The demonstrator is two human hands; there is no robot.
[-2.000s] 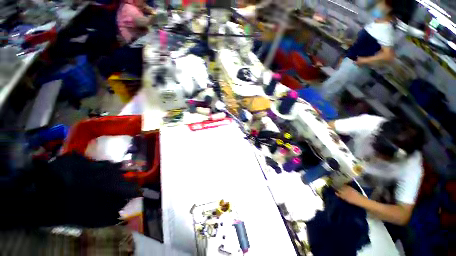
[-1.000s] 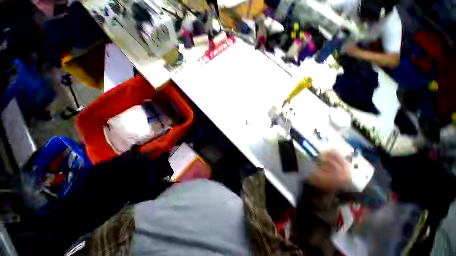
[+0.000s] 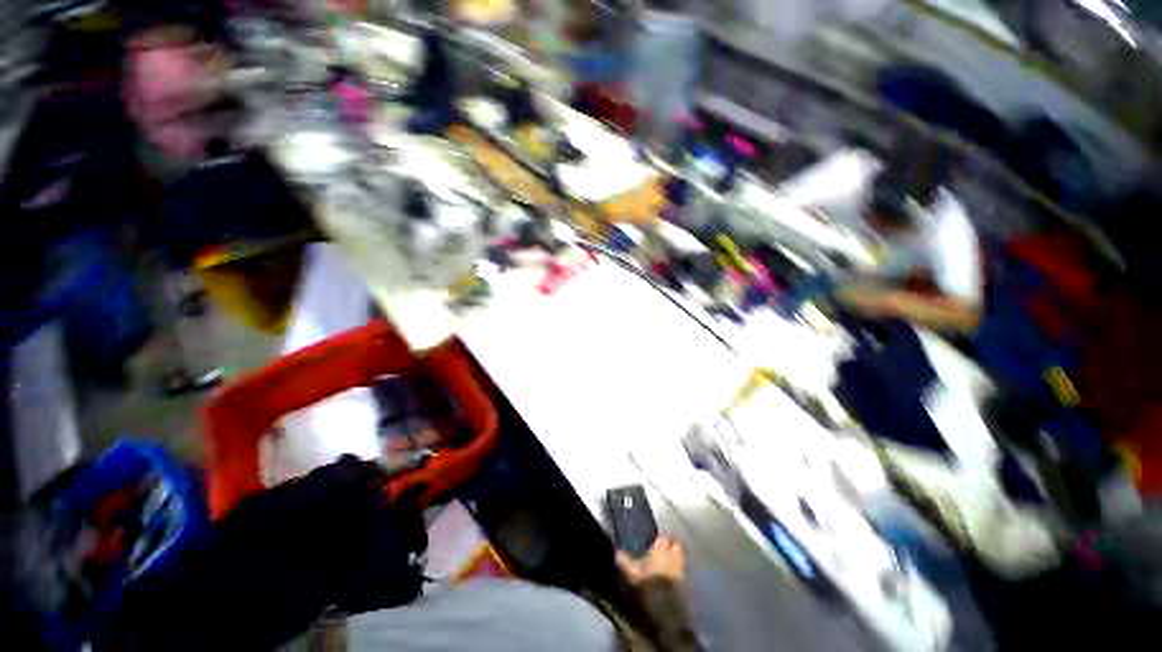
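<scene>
A black smartphone (image 3: 631, 520) lies along the front edge of the white machine table, at the lower centre. My right hand (image 3: 652, 560) is at the phone's lower end, with the fingers closed on it. The hand is small and blurred, so the exact grip is unclear. A brown sleeve runs down from it to the bottom edge. My left hand is not in view.
The white table (image 3: 561, 369) runs away up-left. A white sewing machine (image 3: 841, 560) stands right of the phone. An orange-red crate (image 3: 300, 382) holding cloth, a blue bin (image 3: 179, 490) and black cloth (image 3: 280, 541) are at the left. A person (image 3: 949, 261) works across the table.
My right hand has moved left from beside the machine to the phone. The phone is now farther from the machine and nearer the table edge. The camera view has shifted.
</scene>
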